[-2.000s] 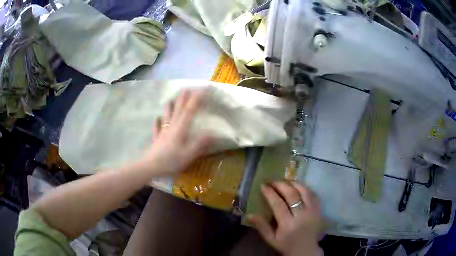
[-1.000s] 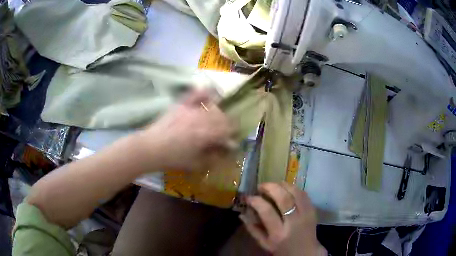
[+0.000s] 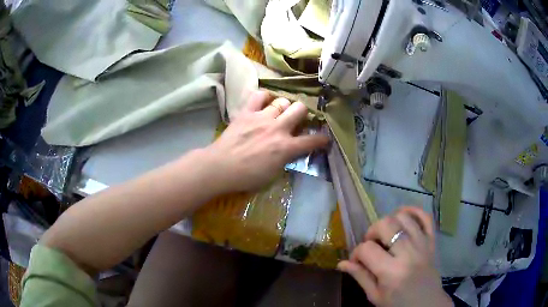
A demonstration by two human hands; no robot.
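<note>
A pale green sleeve panel (image 3: 144,96) lies bunched left of the needle. My left hand (image 3: 264,141) presses and grips its edge just left of the presser foot (image 3: 324,99). An olive-green band with a greyish underside (image 3: 345,162) runs from the presser foot toward me. My right hand (image 3: 396,255) holds the band's near end, pulled taut and slightly to the right. The fabric edges under the foot are partly hidden by my left fingers and the machine head.
The white machine head (image 3: 354,42) stands at the upper centre. Spare olive bands (image 3: 452,162) and thread snips (image 3: 484,217) lie to the right. Crumpled sewn pieces (image 3: 288,36) are behind the needle. Another pale piece (image 3: 84,36) lies at upper left. Yellow-orange tape (image 3: 240,219) covers the near edge.
The panel has gone from flat to bunched, its edge at the foot. My left hand has moved right, toward the needle. My right hand has moved right with the band's end, which now slants.
</note>
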